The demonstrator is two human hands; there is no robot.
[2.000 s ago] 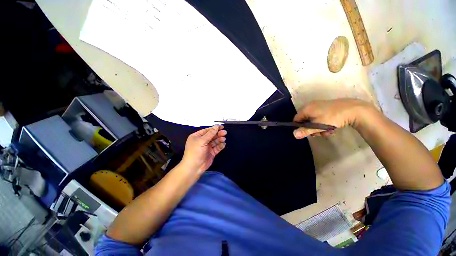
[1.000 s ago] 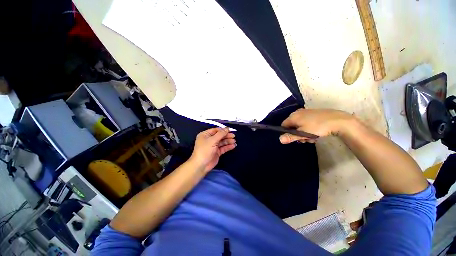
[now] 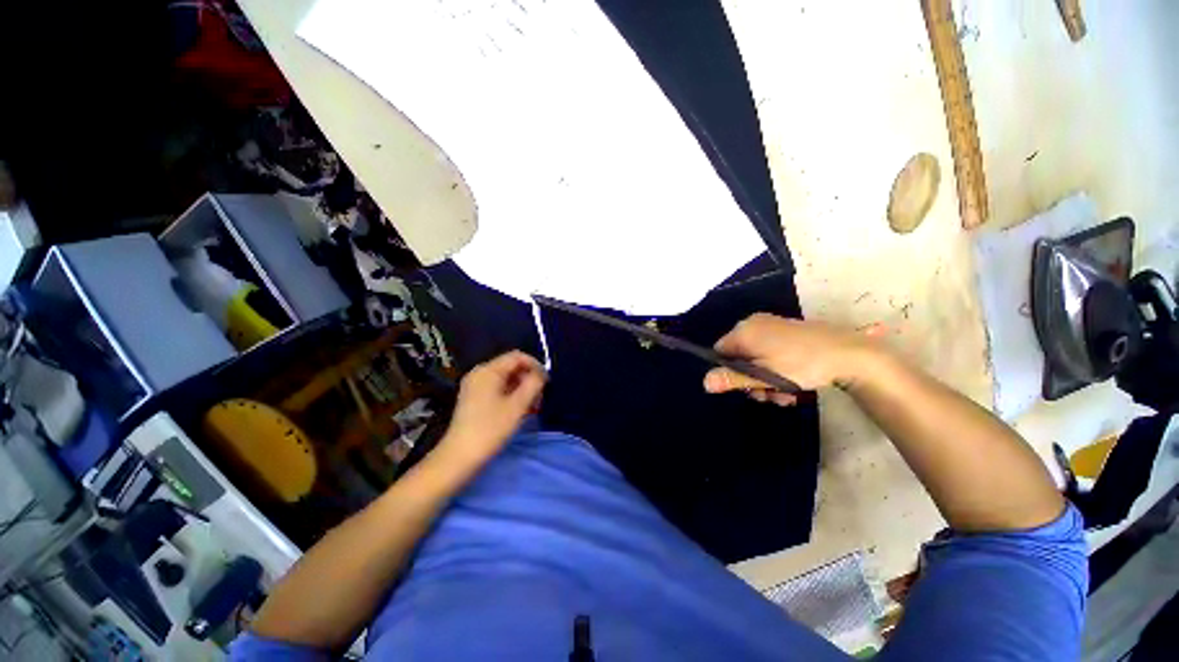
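Note:
The white paper pattern [image 3: 556,155] lies on the dark cloth [image 3: 672,453], with handwriting near its top. My right hand [image 3: 782,356] grips the handles of the long dark shears [image 3: 672,341]. The blades point left and their tip is at the paper's lower edge. My left hand [image 3: 497,398] pinches the lower end of a narrow white paper strip [image 3: 543,334], which runs up to the shear tip. Thin chalk lines show on the cloth at the pattern's right corner.
An oval tan piece [image 3: 914,193] and a wooden ruler [image 3: 958,117] lie on the pale table [image 3: 892,298]. A steam iron [image 3: 1083,310] rests at the right on pale cloth. A gridded sheet [image 3: 828,597] is at the lower right. A yellow stool [image 3: 261,449] and drawers stand at the left.
The white strip has grown longer and now hangs down from the paper's edge. My left hand has moved down and left with it. The shears now tilt more, with their handles lower.

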